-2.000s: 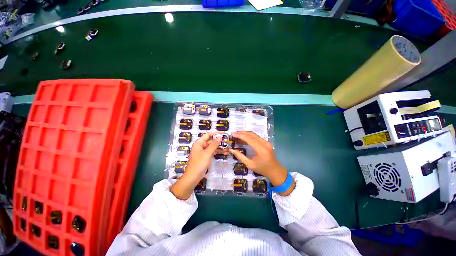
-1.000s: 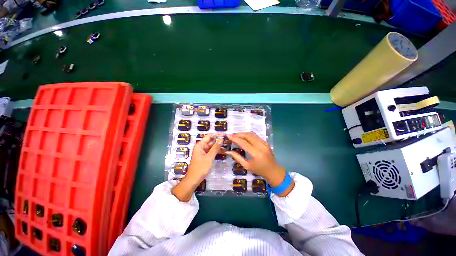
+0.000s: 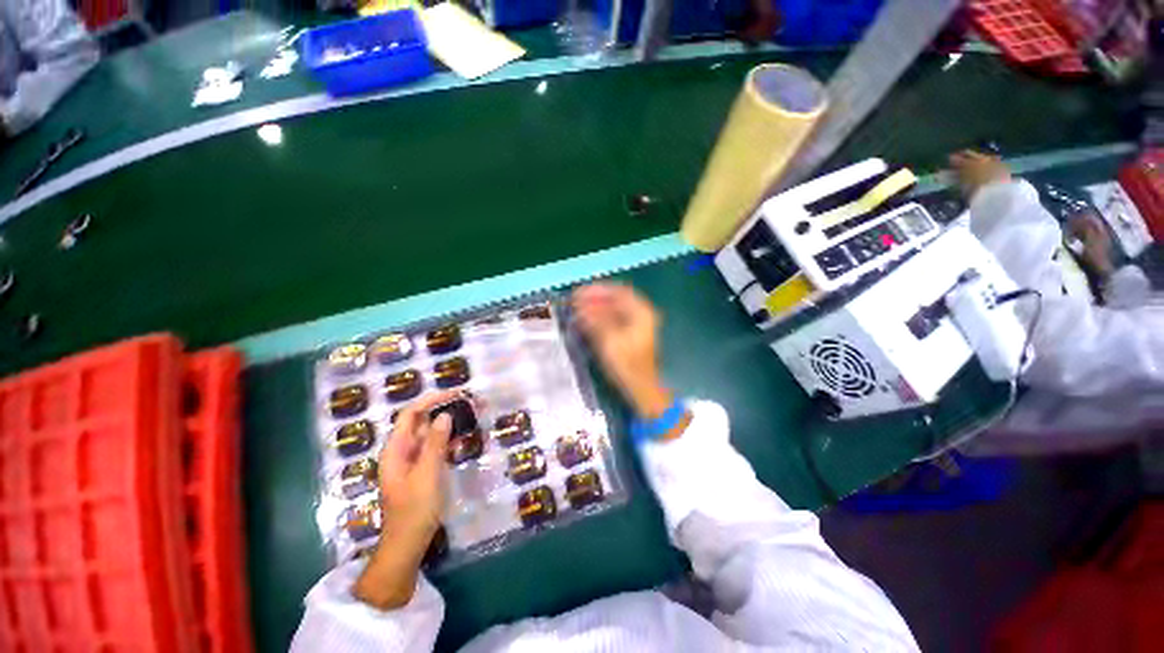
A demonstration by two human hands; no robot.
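The clear blister tray lies on the green bench in front of me with several black units with gold inside in its pockets. My left hand is over the tray's middle and holds a small black watch unit at its fingertips. My right hand, with a blue wrist strap, is blurred above the tray's upper right corner. Its fingers look bent, and I cannot tell if they hold anything. The white tape dispenser stands to its right.
Red turnover trays are stacked at left. A pale-yellow roll leans behind the dispenser, and a fan-fitted white box stands in front. The green conveyor runs beyond. A blue bin lies across it. Another person's arms are at right.
The view has turned right. My right hand has left the unit and moved toward the dispenser side. My left hand still holds a unit over the tray. Another person's arms now show at right.
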